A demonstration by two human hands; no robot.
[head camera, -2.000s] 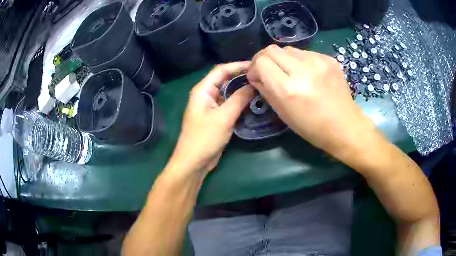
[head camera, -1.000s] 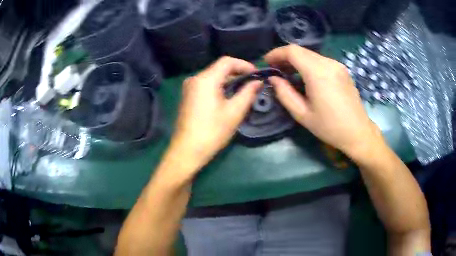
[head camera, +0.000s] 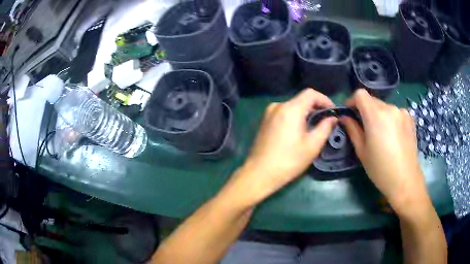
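Note:
A black housing [head camera: 335,164] sits open side up on the green bench in front of me, its round centre boss [head camera: 337,138] showing. My left hand [head camera: 291,139] grips its far left rim, with the thumb inside. My right hand [head camera: 384,142] grips its far right rim, also with the thumb inside. Both thumbs meet near the far inside wall. No button piece can be made out there; the fingers cover that part of the wall. Loose button pieces [head camera: 431,122] lie scattered to the right of my right hand.
Stacks of housings [head camera: 180,105] stand at the left and along the back, with a low housing [head camera: 375,68] just beyond my hands. A clear bottle [head camera: 100,121] lies at left beside circuit boards [head camera: 135,50] with white blocks. Bubble wrap [head camera: 460,149] lies at the right edge.
The view has swung left, so everything sits further right in it. My right hand has moved from over the housing to its right rim, its thumb now inside beside the left one.

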